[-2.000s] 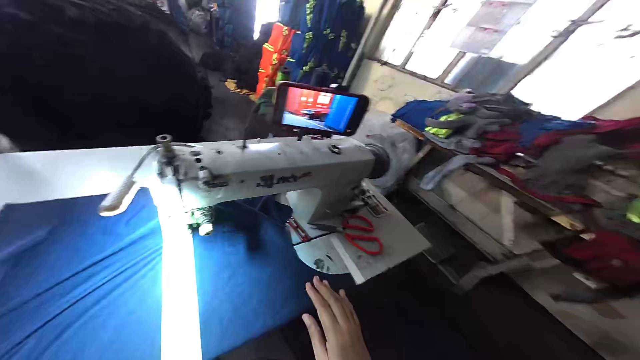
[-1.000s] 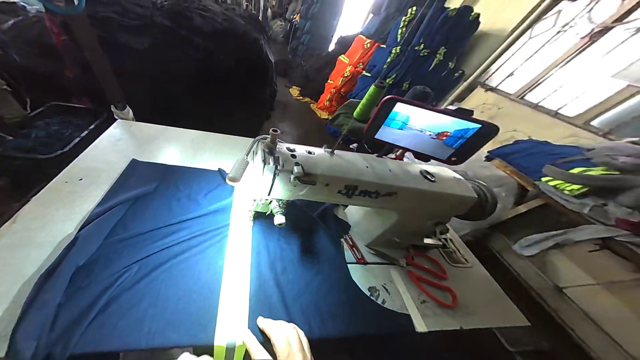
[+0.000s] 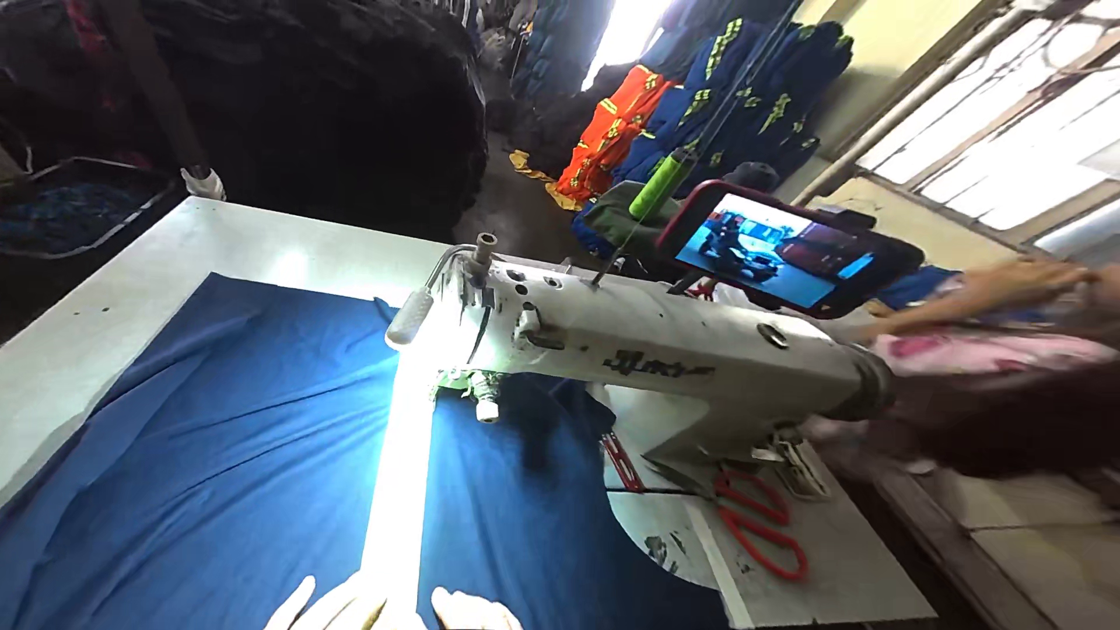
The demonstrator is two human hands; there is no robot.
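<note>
At the bottom edge, my left hand [image 3: 337, 605] rests on a bright white strip [image 3: 398, 499] that runs over blue fabric [image 3: 254, 455] up to the presser foot area of a white industrial sewing machine [image 3: 700, 350]. My right hand [image 3: 472, 610] lies just right of the strip, on the fabric. Only the fingers of both hands show, so whether they pinch the cloth is hidden. Red-handled scissors [image 3: 761, 525] lie on the table right of the machine's bed, their blades partly hidden. A green thread cone [image 3: 662, 185] stands behind the machine.
A phone [image 3: 787, 245] is mounted behind the machine arm. The white tabletop [image 3: 262, 241] extends left and behind. Another person's blurred arm [image 3: 989, 293] reaches in at the right, beside a pink patterned cloth [image 3: 1006, 354]. Orange garments [image 3: 612, 131] and a dark heap [image 3: 350, 114] are farther back.
The view has shifted right to left across the machine. My right hand, earlier beyond the fabric's right side, is now beside the white strip, and my left hand has come into view. Another person has appeared at right.
</note>
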